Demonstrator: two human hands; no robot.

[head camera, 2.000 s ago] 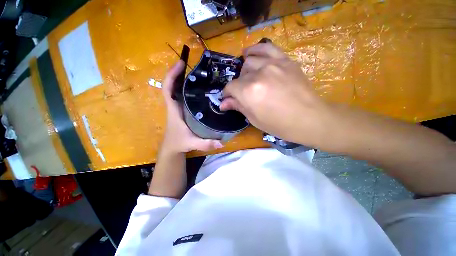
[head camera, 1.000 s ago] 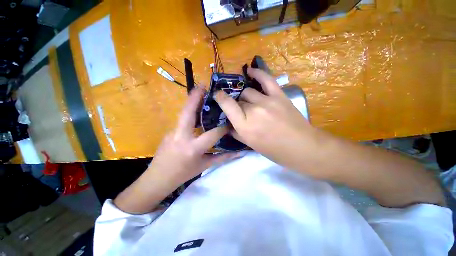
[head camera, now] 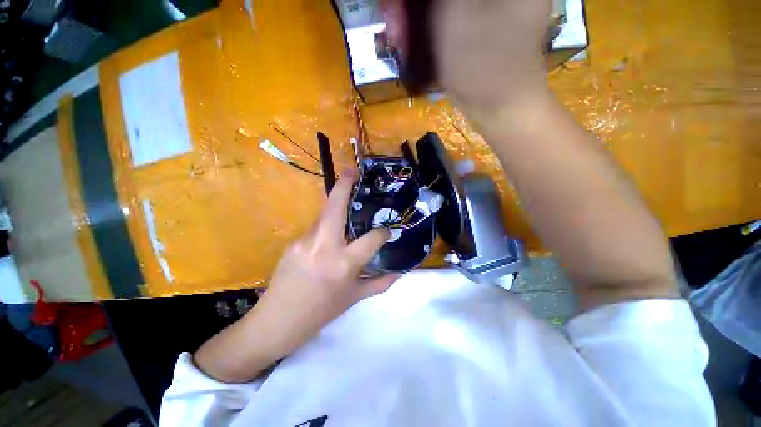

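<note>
The black housing [head camera: 409, 254] lies open side up on the bench near my body, with thin wires, a white gear [head camera: 386, 218] and a pale round part [head camera: 429, 201] inside. My left hand [head camera: 321, 263] holds its left side, one fingertip at the gear. The black and grey second part [head camera: 484, 221] stands against the housing's right side. My right hand [head camera: 476, 50] is raised at the top, blurred, at the dark electric screwdriver [head camera: 417, 46]; its fingers are partly cut off by the picture's edge, but it appears closed around the tool.
The silver-white screw feeder [head camera: 371, 62] is behind the work, partly hidden by my right arm. A wire connector [head camera: 273, 151] and black strip [head camera: 326, 158] lie left of the housing. A white paper sheet [head camera: 155, 108] is on the orange bench [head camera: 225, 200]; the green belt is at upper left.
My right hand has left the housing and moved up to the screwdriver. My left hand stays on the housing. The gear, pale part and wires are now uncovered.
</note>
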